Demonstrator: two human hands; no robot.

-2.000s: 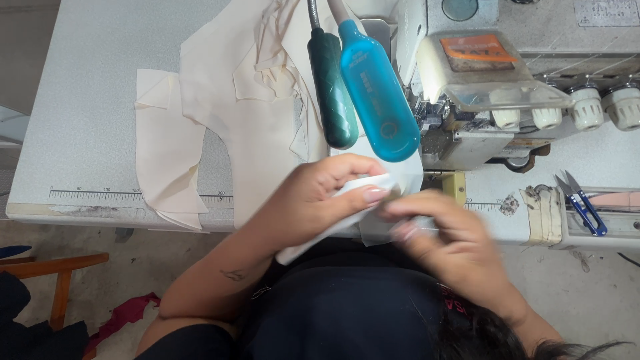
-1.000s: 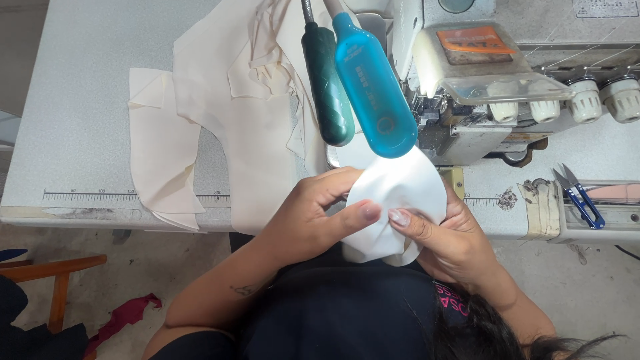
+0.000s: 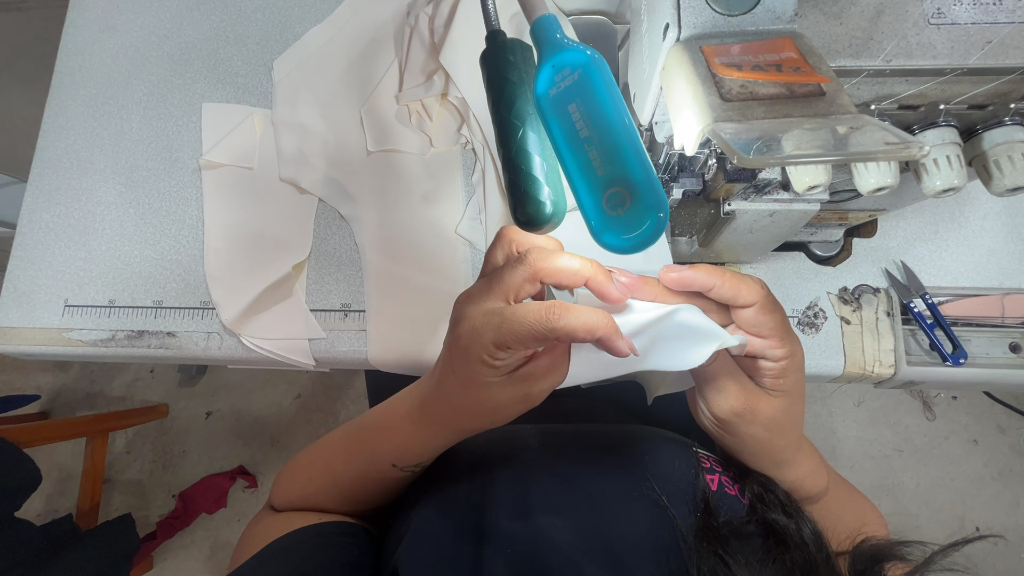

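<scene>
A small white fabric piece (image 3: 668,336) is held between my two hands in front of the sewing table's edge, beneath the lamps. My left hand (image 3: 532,320) has its thumb and fingers bent over the piece's left part. On the other side, my right hand (image 3: 744,344) grips the right end, where the cloth comes to a folded point between the fingers. Some cloth hangs below the hands. Cream fabric pieces (image 3: 416,296) lie flat and partly bunched to the left, and a separate folded cream piece (image 3: 256,224) lies further left.
Above my hands hang a blue lamp head (image 3: 600,136) and a dark green lamp head (image 3: 524,136). An overlock sewing machine (image 3: 752,208) stands at the right. Blue-handled thread snips (image 3: 928,316) lie at the table's right. A wooden chair or stool part (image 3: 92,464) and dark red cloth (image 3: 192,504) are lower left.
One second ago the white piece was spread out round under both thumbs; now it is folded and seen more edge-on. My left fingers have come over it.
</scene>
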